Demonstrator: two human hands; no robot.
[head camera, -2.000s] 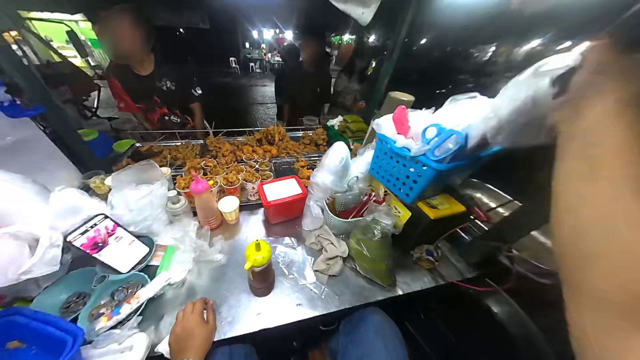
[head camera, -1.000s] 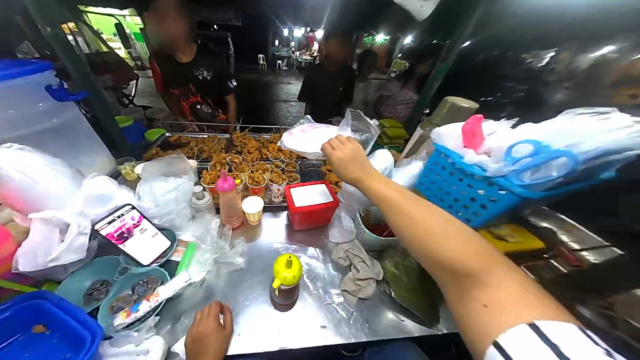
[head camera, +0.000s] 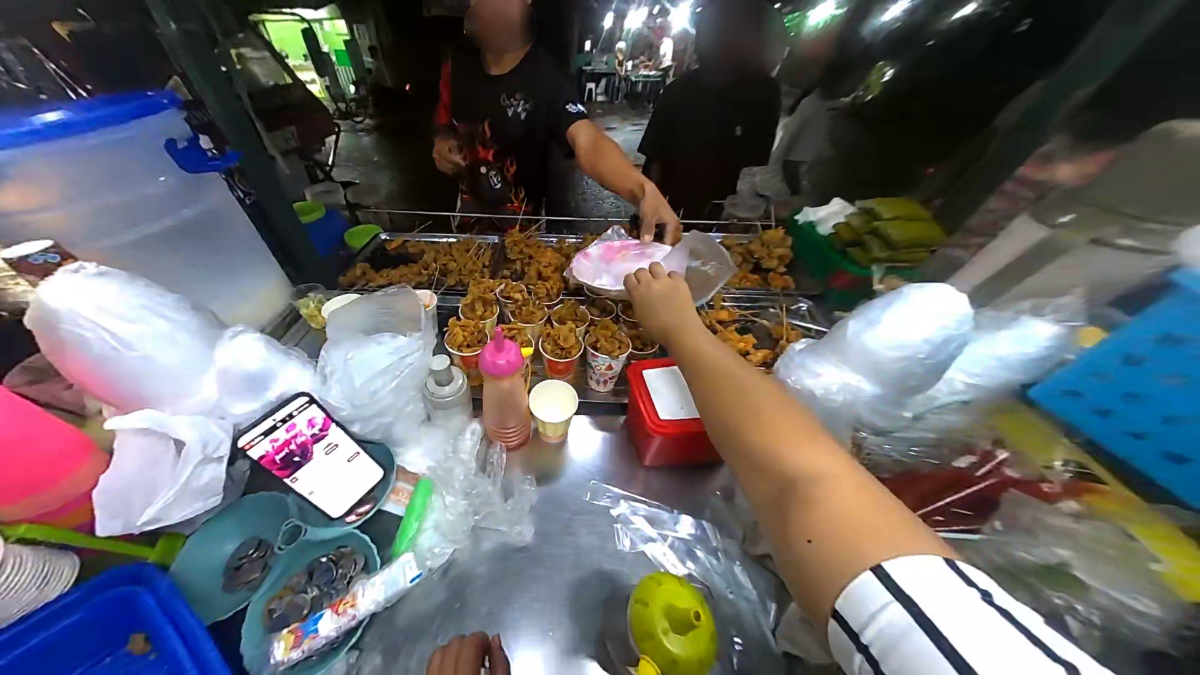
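Note:
My right hand (head camera: 659, 298) reaches forward over the food and is shut on the near edge of a clear plastic bag (head camera: 614, 264) with something pink and white in it. Another person's hand (head camera: 656, 214) touches the far side of that bag. Below lie paper cups of fried food (head camera: 561, 349) and trays of fried pieces (head camera: 431, 262). At the bottom edge only the fingers of my left hand (head camera: 468, 654) show, over the metal counter (head camera: 525, 572); whether they hold anything is hidden. A yellow-capped squeeze bottle (head camera: 671, 621) stands to their right.
A pink-capped bottle (head camera: 505, 398), an empty paper cup (head camera: 553, 408) and a red container (head camera: 656, 427) stand mid-counter. A smartphone (head camera: 311, 456) and teal bowls of coins (head camera: 319, 581) lie left. A blue basket (head camera: 1134, 384) is at right. People stand across the stall.
My right hand has moved forward with the plastic bag, which it held in the frame before. The person opposite has extended an arm and now touches the bag. The view has shifted closer to the food.

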